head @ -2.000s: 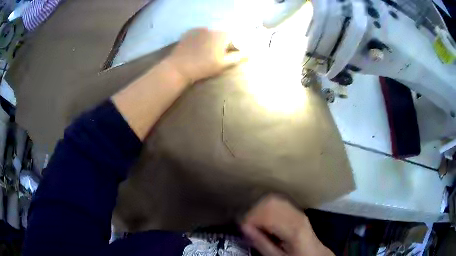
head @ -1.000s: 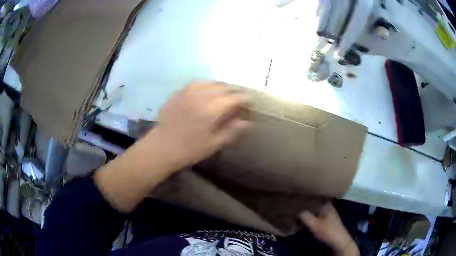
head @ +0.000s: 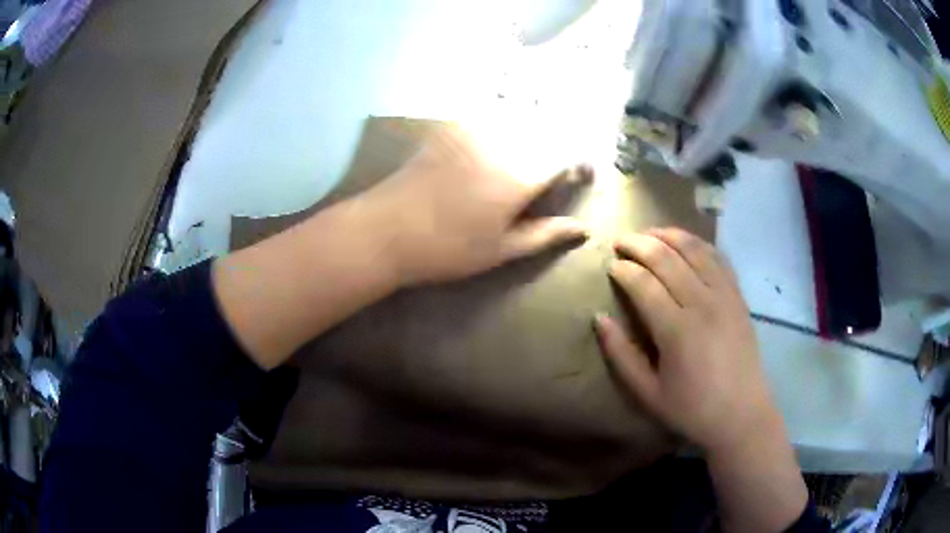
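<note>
A brown garment panel (head: 469, 354) lies on the white table in front of me, its far right part under the sewing machine head (head: 719, 73). Its near side hangs in dark folds over the front edge. My left hand (head: 490, 208) lies on the panel left of the needle area, slightly blurred, fingers pointing right. My right hand (head: 682, 323) lies on the panel just below the needle area, fingers bent on the cloth. The lamp glare hides the needle and the far edge of the cloth. No pocket can be made out clearly.
A thick panel stack (head: 94, 135) lies at the left. A smartphone (head: 842, 250) with a red edge lies right of the needle. Striped cloth (head: 52, 29) is in the far left corner. The white table (head: 823, 406) has its front edge at the lower right.
The panel has moved away from me, up to the machine head. My left hand has moved up and right. My right hand has come up from the front edge onto the cloth.
</note>
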